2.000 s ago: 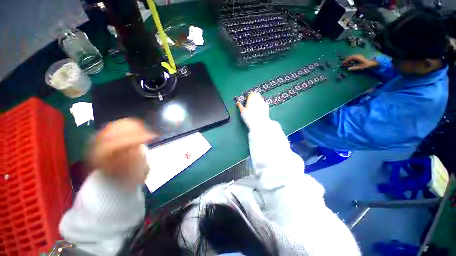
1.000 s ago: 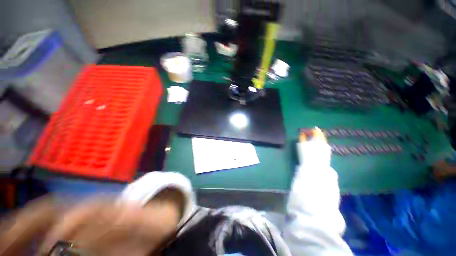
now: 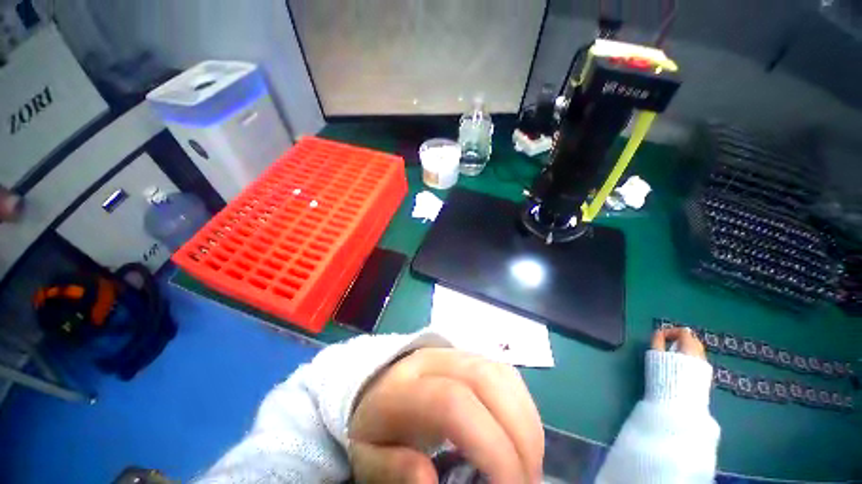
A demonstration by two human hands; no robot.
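Observation:
Two rows of small dark modules [image 3: 781,356] lie on the green bench at the right. My right hand [image 3: 679,341] is at the left end of the upper row, fingertips down on it; whether it grips a module cannot be told. My left hand [image 3: 449,411] is large and close to the camera at the bottom centre, fingers curled. Its fingertips are partly cut off by the lower edge, with something dark beneath them that I cannot identify. The microscope [image 3: 591,128] stands over its black base plate [image 3: 473,248], casting a bright white spot there.
An orange-red slotted tray [image 3: 378,203] stands left, a black phone [image 3: 371,291] beside it. White paper [image 3: 487,326] lies before the base plate. A white tub [image 3: 440,164], clear bottle [image 3: 475,140] and monitor [image 3: 416,57] are behind. Stacked module trays [image 3: 766,222] stand at right rear.
The view has turned left, bringing the monitor and slotted tray into fuller view. My left hand has moved from the lower left to bottom centre. My right hand remains at the module rows' left end.

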